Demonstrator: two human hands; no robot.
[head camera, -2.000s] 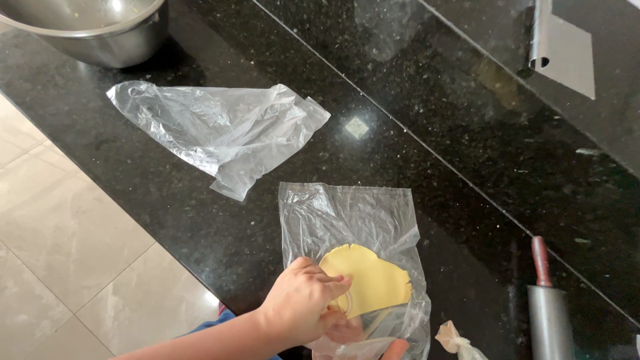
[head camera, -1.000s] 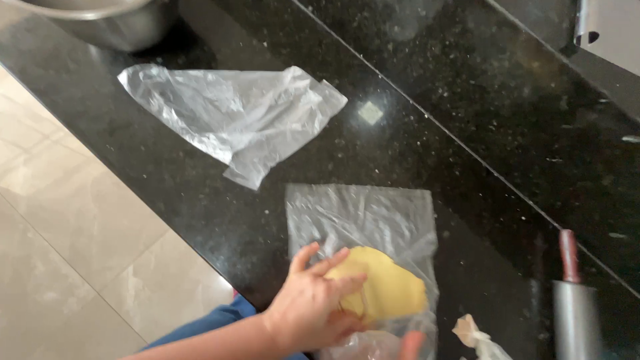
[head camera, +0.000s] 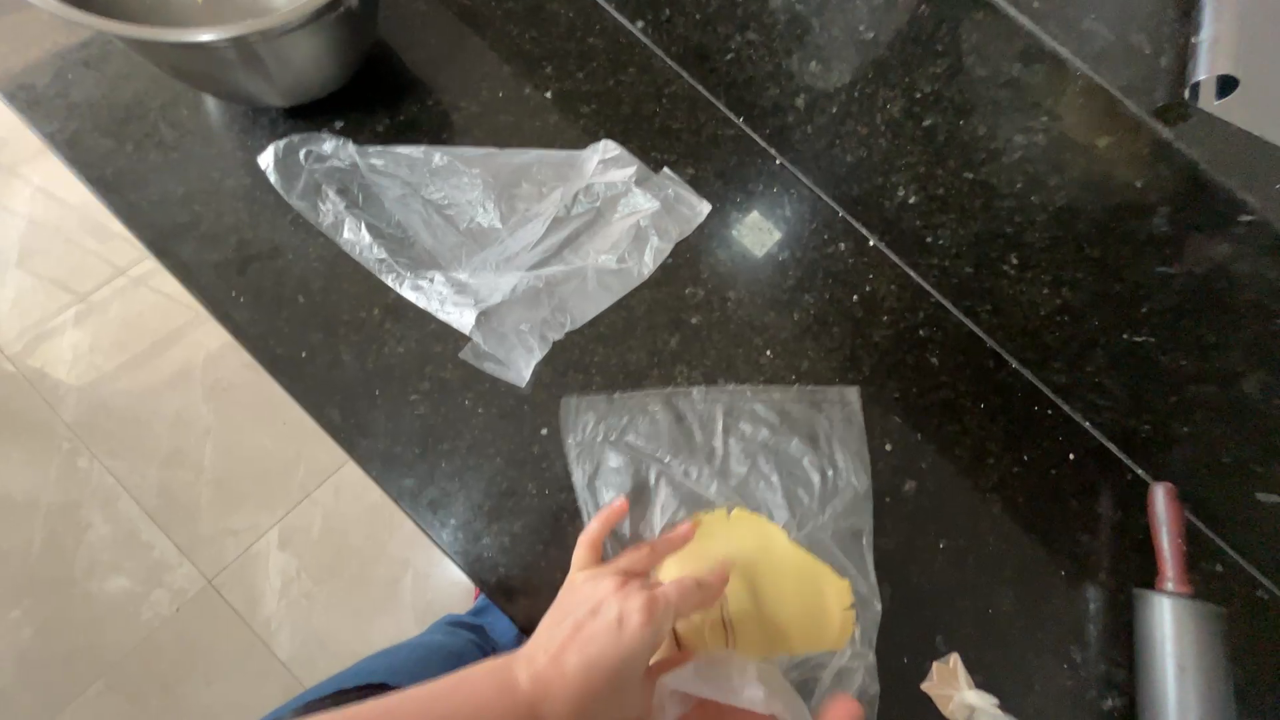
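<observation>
A flattened piece of yellow dough (head camera: 775, 590) with cracked edges lies on a clear plastic sheet (head camera: 720, 440) on the black stone countertop. My left hand (head camera: 620, 620) reaches in from the lower left, fingers spread over the dough's left side; whether they touch it is blurred. Of my right hand (head camera: 840, 708), only fingertips show at the bottom edge, by a whitish fold of plastic (head camera: 735, 685) below the dough; its grip is hidden. Farther up the counter lies a second, crumpled plastic sheet (head camera: 480, 220).
A steel bowl (head camera: 260, 60) stands at the top left. At the lower right are a rolling pin (head camera: 1180, 640) with a red handle and a small knotted plastic bag (head camera: 960, 690). A metal object (head camera: 1240, 70) is at the top right. The counter edge runs diagonally on the left, above a tiled floor.
My left hand's fingers, closed together at the dough's left side two seconds ago, are now spread. More of the dough's lower left shows. The view has shifted.
</observation>
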